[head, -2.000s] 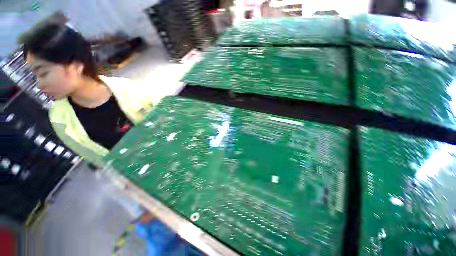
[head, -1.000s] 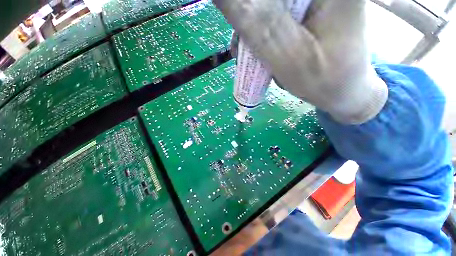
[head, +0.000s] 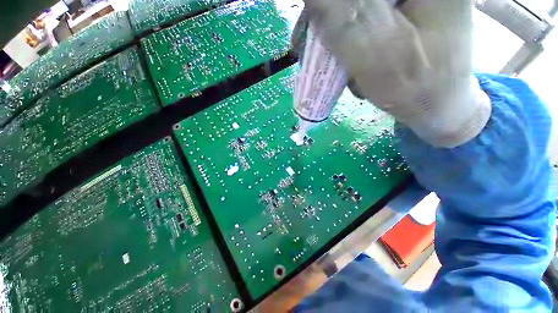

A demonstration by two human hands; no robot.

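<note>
My right hand (head: 398, 58), in a whitish knit glove and blue sleeve, is shut on a white paste tube (head: 318, 85) with dark print. The tube points down, its nozzle at a white paste dab on the green circuit board (head: 263, 202). Another white dab (head: 232, 170) lies further left on the same board. A second green board (head: 79, 257) lies beside it on the left. My left hand is not in view; a blue sleeve shows at the bottom edge.
More green boards (head: 67, 134) lie in rows beyond a dark gap (head: 92, 153). A pale edge strip (head: 318, 272) runs along the near side. A red object (head: 409, 241) lies below it at the right. A pale metal frame (head: 517, 24) stands upper right.
Since two seconds ago the view has swung off a person in a light yellow jacket, and my right hand with the tube has come in. Over the last second the nozzle stays near the same dab.
</note>
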